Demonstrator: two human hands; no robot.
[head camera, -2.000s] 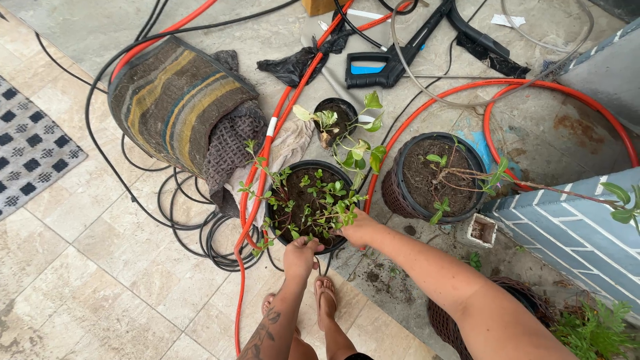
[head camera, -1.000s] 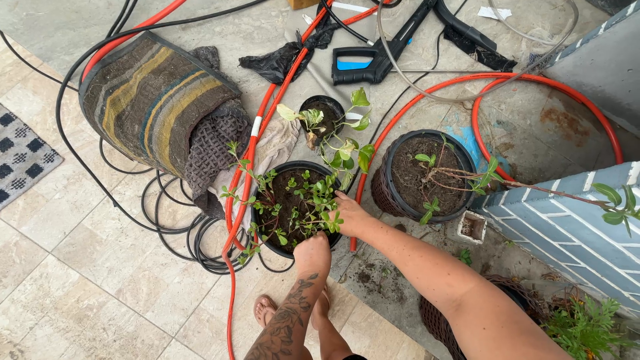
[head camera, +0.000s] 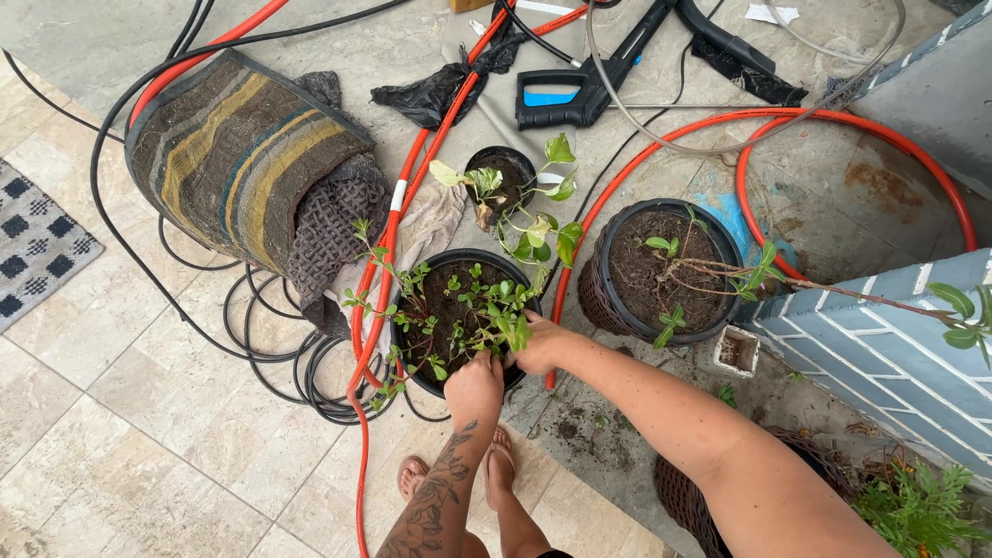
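Observation:
A round black plant pot (head camera: 401, 341) with dark soil and leafy green stems (head camera: 496, 306) stands in front of my feet. My left hand (head camera: 474, 385) is at its near rim, fingers bent down among the stems at the soil. Close beside it on the right, my right hand (head camera: 540, 345) reaches over the rim into the foliage. Leaves and the hands themselves hide the fingertips, so whether either hand grips a stem does not show. Behind the pot is a small black pot (head camera: 502, 157) with a variegated trailing plant (head camera: 540, 232).
At right stands a wicker-sided planter (head camera: 593, 291) near a blue-grey brick-patterned wall (head camera: 891, 341). A red hose (head camera: 368, 473) passes left of the pot, beside black cable coils (head camera: 310, 387) and a striped mat (head camera: 240, 163). A black spray gun (head camera: 554, 97) lies behind. Another wicker planter (head camera: 682, 496) is at lower right.
Both hands stay at the near side of the pot, with small shifts among the stems. The left hand has moved slightly right along the rim since the first frame.

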